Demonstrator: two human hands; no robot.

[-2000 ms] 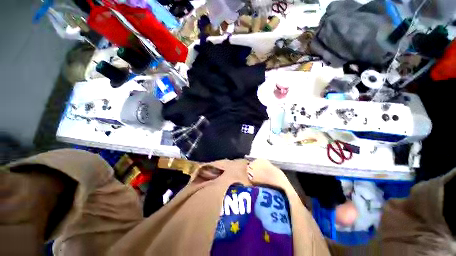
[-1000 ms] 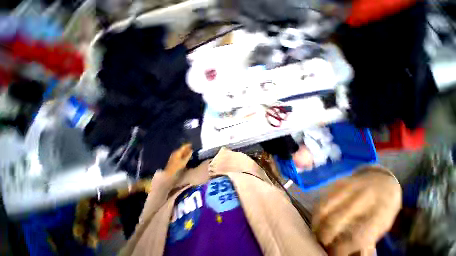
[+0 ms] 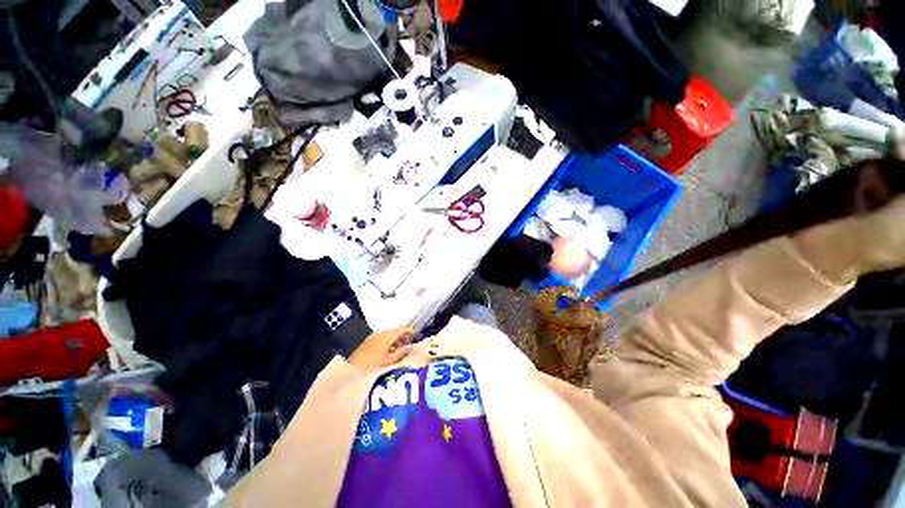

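A large black garment [image 3: 228, 298] lies on the table left of the near sewing machine, with a small pale print near its edge. A black-and-white check strip [image 3: 256, 422] lies at its lower end. My left hand [image 3: 382, 349] is small and partly hidden at the table edge, against the beige coat; its grip is unclear. My right sleeve [image 3: 739, 288] stretches to the right edge, where the hand is cut off or too blurred to make out. A dark brown strip [image 3: 754, 233] runs from there to a brown bundle [image 3: 568, 332] beside the coat.
The white sewing machine [image 3: 437, 149] stands ahead, with red-handled scissors [image 3: 465, 212] on its table. A blue crate [image 3: 635, 213] with white pieces is right of the table. A red stool [image 3: 685, 124] stands behind it. Grey cloth [image 3: 313, 60] lies behind the machine.
The view has swung right, bringing the crate and floor into clearer view. My right sleeve has risen and extended right; the brown strip now shows. My left hand remains near the table edge.
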